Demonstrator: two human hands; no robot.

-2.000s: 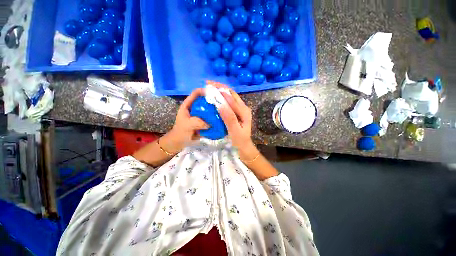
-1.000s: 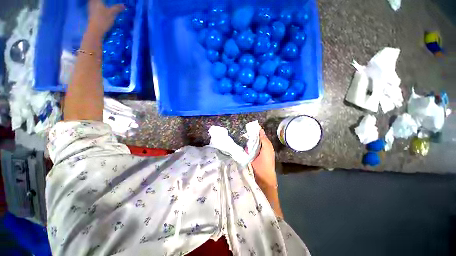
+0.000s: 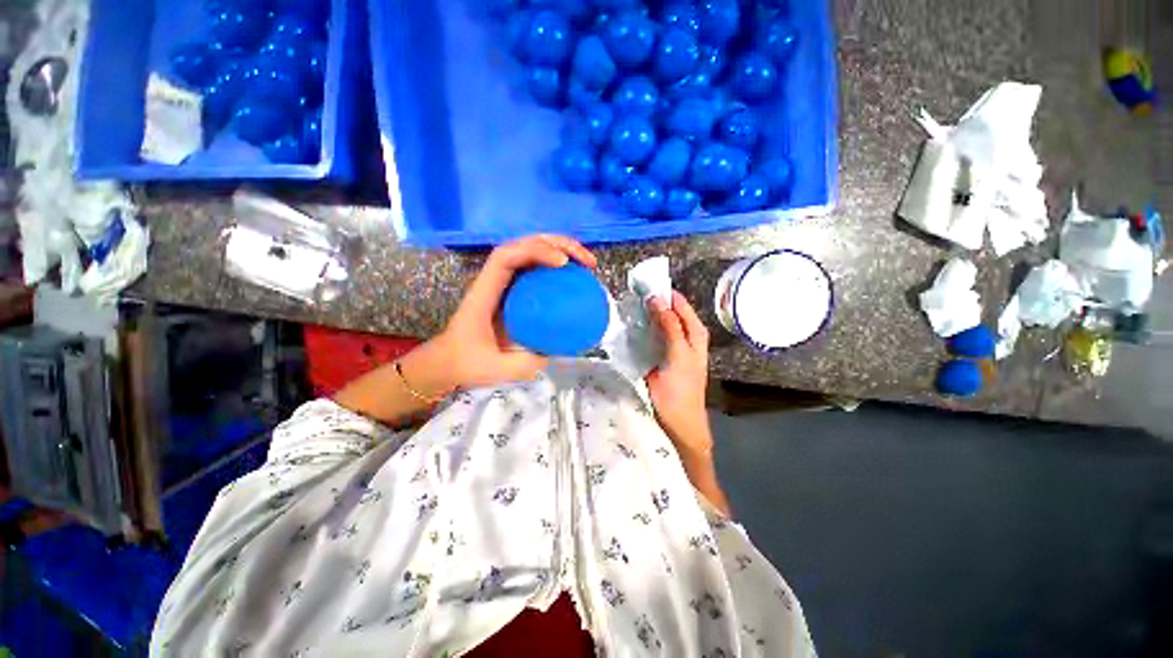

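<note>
My left hand (image 3: 495, 315) is shut around a round blue ball (image 3: 557, 311) in front of my chest, below the right-hand tote. My right hand (image 3: 678, 356) holds a crumpled white cloth (image 3: 639, 332) just right of the ball. The cloth reaches close to the ball's right side; whether it touches is unclear. The large blue right-hand tote (image 3: 457, 142) holds many glossy blue balls. The smaller-looking left-hand tote (image 3: 129, 90) holds more balls and a white paper slip (image 3: 171, 120).
A round white-topped tin (image 3: 780, 300) stands right of my hands. A clear bag (image 3: 286, 253) lies left. A white box (image 3: 945, 199) with rags, two dark-blue balls or sponges (image 3: 967, 360) and a yellowish item (image 3: 1087, 350) are at the right. Rags (image 3: 77, 231) heap at the far left.
My left hand has come back from the left-hand tote to my front and now holds a ball. My right hand stays near the bench edge with the cloth.
</note>
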